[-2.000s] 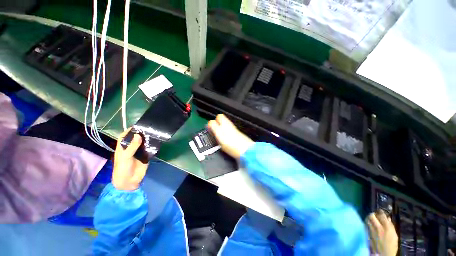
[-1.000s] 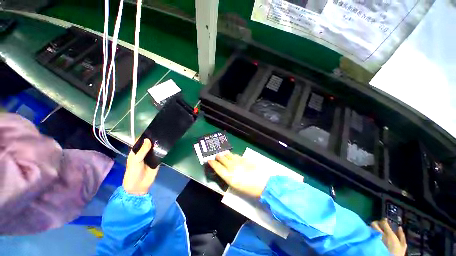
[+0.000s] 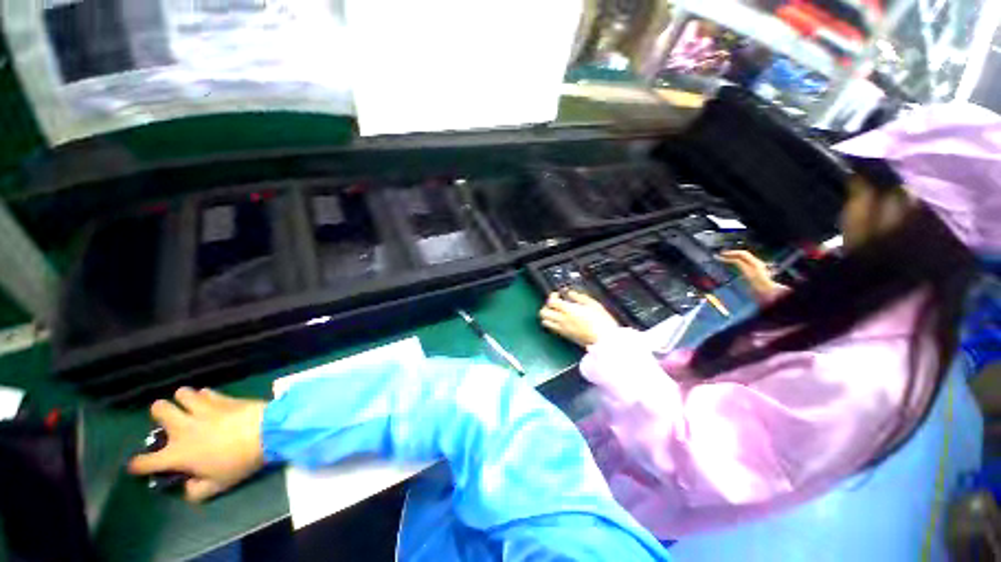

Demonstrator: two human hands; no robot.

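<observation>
My right hand (image 3: 209, 441) is at the lower left, low over the green bench, fingers spread and bent around a small dark object (image 3: 159, 441) that they mostly cover. Whether it is gripped is unclear. A black phone-like slab (image 3: 42, 489) with a red spot at its top is cut off by the left edge. My left hand is not in view. A white paper sheet (image 3: 329, 494) lies partly under my right sleeve.
A stacked black tray (image 3: 296, 318) of phones runs behind my hand. A pen (image 3: 492, 341) lies on the bench. At right, a person in a pink smock (image 3: 757, 439) has both hands at another phone tray (image 3: 535, 274). A white sheet (image 3: 456, 66) hangs behind.
The view has swung right, bringing the neighbouring person and tray into sight. My left hand has gone out of the picture. My right hand now covers a dark object, without the white label showing.
</observation>
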